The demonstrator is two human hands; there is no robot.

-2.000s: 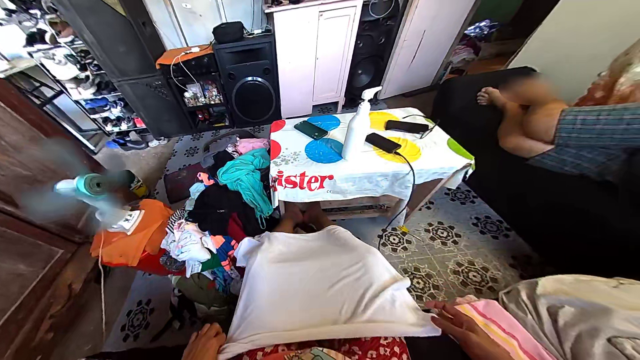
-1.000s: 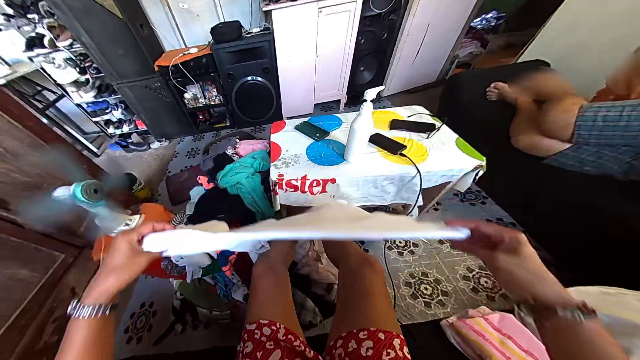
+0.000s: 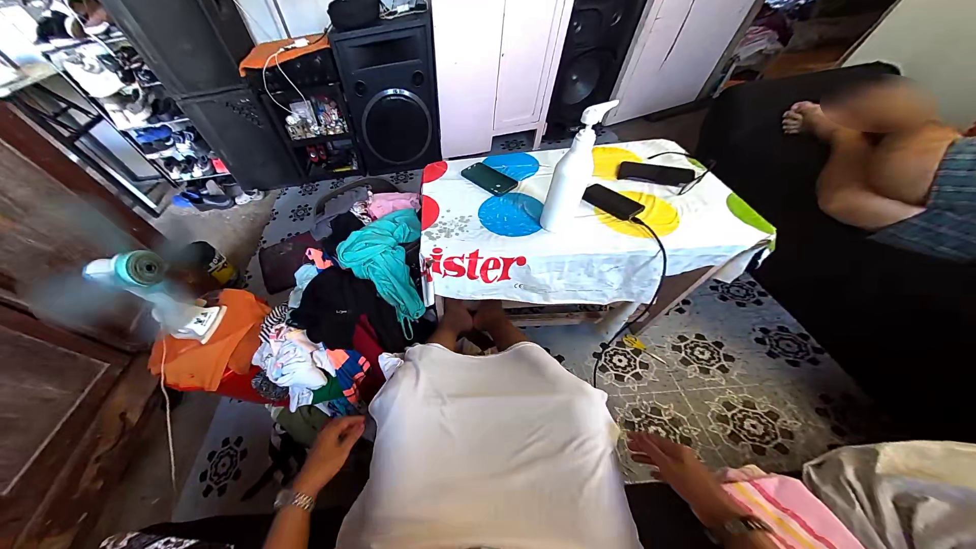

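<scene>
A white cloth garment point(image 3: 496, 450) lies spread over my lap and thighs, its far edge near my knees. My left hand point(image 3: 333, 450) is just off the garment's left side, fingers bent together, with nothing visible in it. My right hand point(image 3: 671, 461) is beside the right edge, fingers extended, with nothing seen in it. A pink striped folded cloth point(image 3: 793, 507) lies by my right wrist, next to a beige cloth point(image 3: 900, 488). To the left is a heap of mixed clothes point(image 3: 335, 305), with a teal garment point(image 3: 385, 255) on top.
Ahead, a low table point(image 3: 488, 286) with a printed cover bears a white pump bottle point(image 3: 570, 179) and several phones point(image 3: 614, 202); a cable hangs off its front. A small fan point(image 3: 141, 268) stands left by an orange cloth point(image 3: 206, 351). Another person's leg point(image 3: 862, 183) rests on the dark sofa at right.
The white garment, held up taut between both hands a second ago, now lies over my lap. My hands have lowered and come off its edges.
</scene>
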